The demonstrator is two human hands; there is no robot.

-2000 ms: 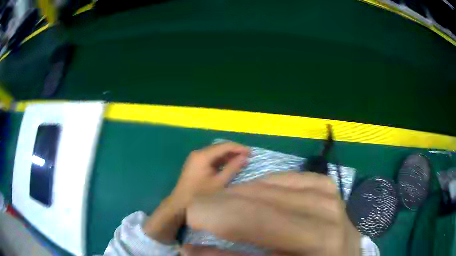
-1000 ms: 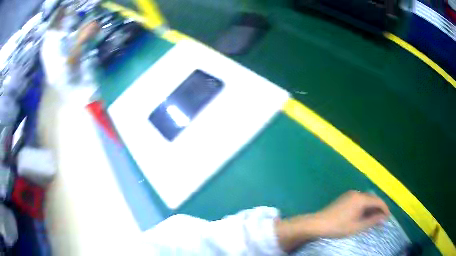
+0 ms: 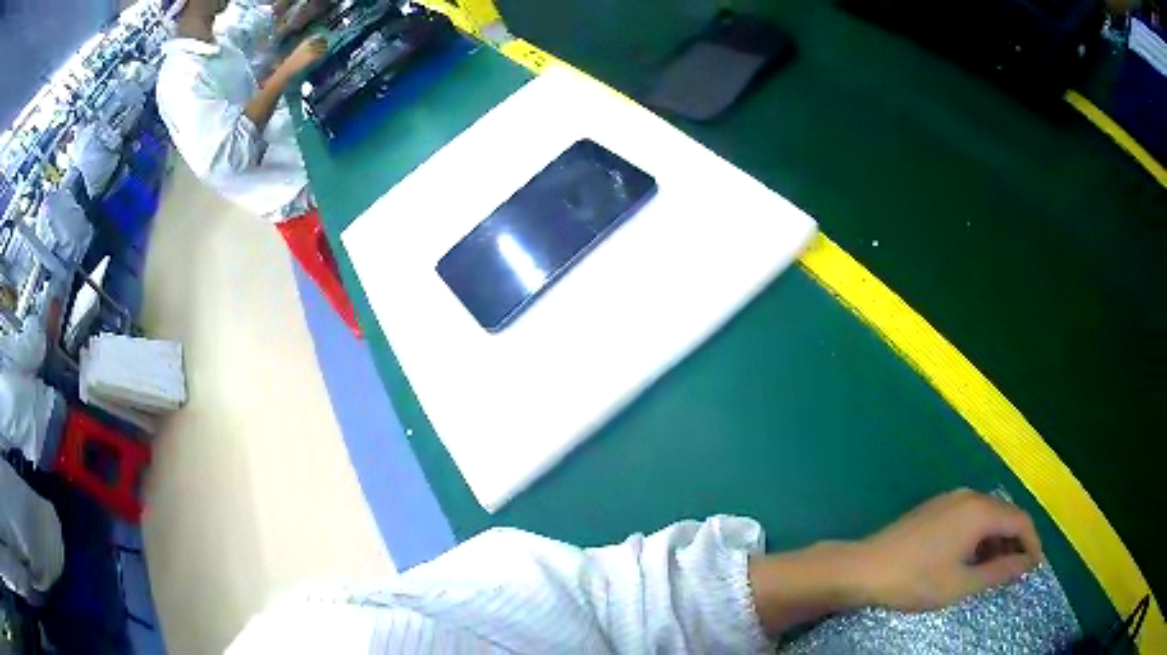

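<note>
My left hand is at the lower right, with its fingers curled, resting on a silvery bubble wrap sheet. Whether anything is between the fingers cannot be told. My right hand is out of the picture. A glossy black phone lies face up on a thick white foam board and reflects a bright light. Nothing touches it. A small dark piece and thin black cord show at the bottom right edge, cut off.
Yellow tape divides the green bench from the dark green belt. A dark slab-shaped unit lies on the belt. Another worker in white sits at the upper left. A red stool stands on the floor.
The view has swung left from the work spot to the foam board, and my right hand has left the picture. Over the last second my left hand stays on the bubble wrap.
</note>
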